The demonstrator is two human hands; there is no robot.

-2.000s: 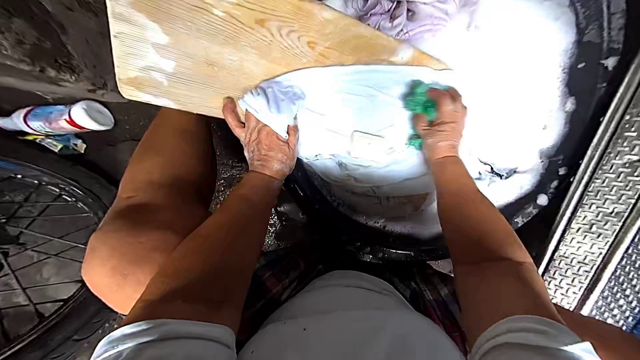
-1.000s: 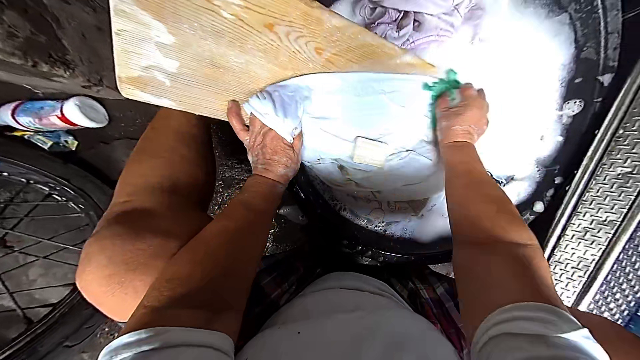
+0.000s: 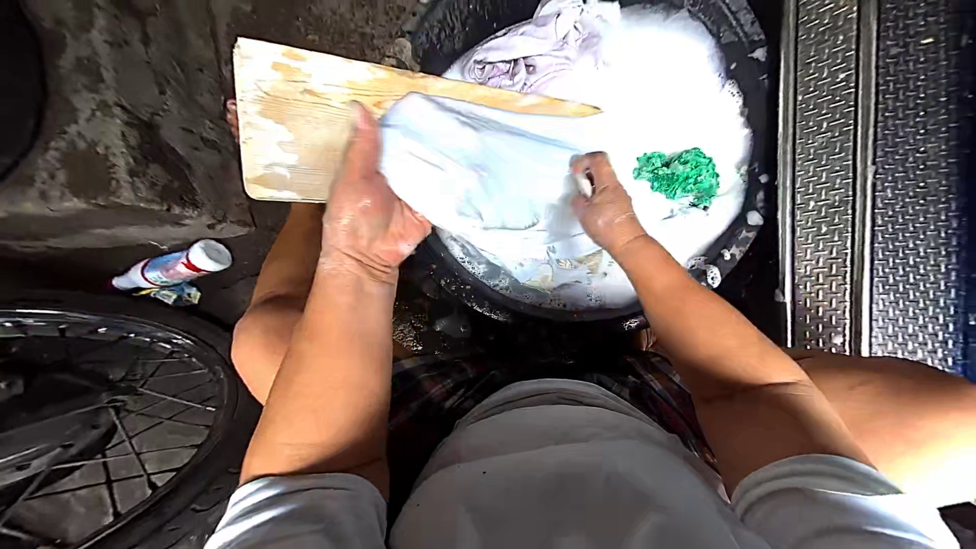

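A wet white cloth garment point(image 3: 488, 168) lies over a wooden board point(image 3: 290, 122) that slants down into a round black tub point(image 3: 526, 305) of suds. My left hand point(image 3: 370, 206) holds the garment's left end against the board, thumb up. At the garment's right side, my right hand point(image 3: 602, 194) grips its edge with bent fingers. A green scrubbing mesh point(image 3: 679, 175) rests on the foam to the right of my right hand, touched by neither hand. Behind the board, a pale lilac cloth point(image 3: 534, 53) sits in the tub.
A spoked wheel with a tire point(image 3: 221, 427) lies at the lower left. Near it are a white and red bottle point(image 3: 179, 263) and a small crumpled packet point(image 3: 175, 293) on the ground. Treaded metal plating point(image 3: 827, 175) runs along the tub's right side.
The green mesh, in my right hand before, now lies on the suds. My right hand has taken the garment's edge. My left hand has turned, thumb up. The view has shifted.
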